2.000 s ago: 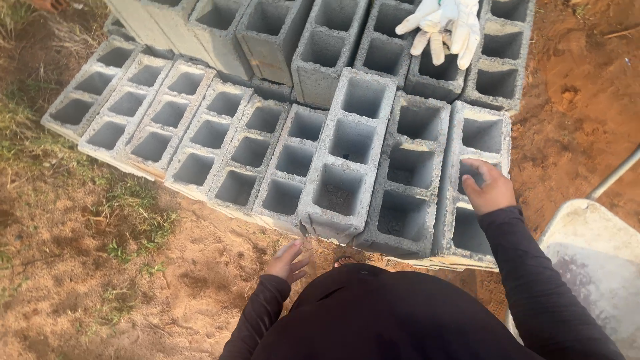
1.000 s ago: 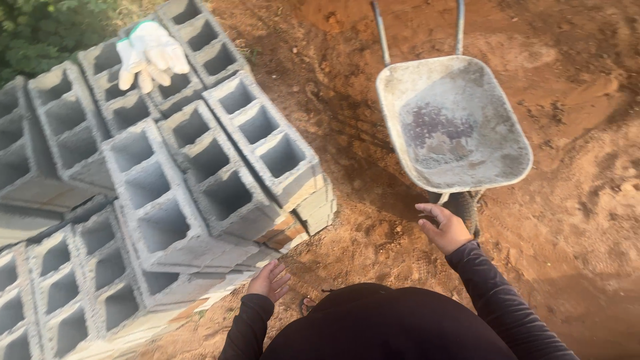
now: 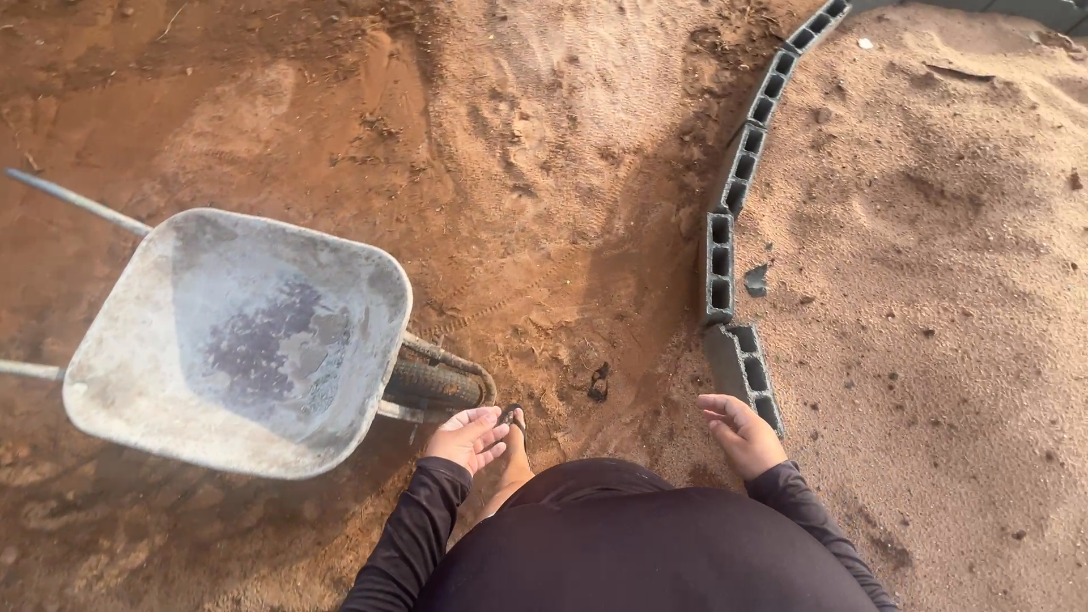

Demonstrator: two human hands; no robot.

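Note:
My left hand (image 3: pixel 469 438) hangs in the air with nothing in it, its fingers apart and slightly bent, near the front end of a wheelbarrow. My right hand (image 3: pixel 743 435) is also empty, fingers loosely bent, beside the nearest hollow concrete block (image 3: pixel 756 380) of a curved row; a touch cannot be told. The wheelbarrow's metal tray (image 3: pixel 246 340) holds only dark and pale stains. Its wheel (image 3: pixel 432 385) points toward my sandalled foot (image 3: pixel 515 438).
The row of hollow concrete blocks (image 3: pixel 720 263) curves away to the top right. Sand (image 3: pixel 926 323) lies right of it, with a small dark fragment (image 3: pixel 756 280). A small dark object (image 3: pixel 599 382) lies on the reddish soil before me.
The view has swung far to the right, from the stacked blocks with white gloves to the curved row. The wheelbarrow, at the right a second ago, now shows at the left.

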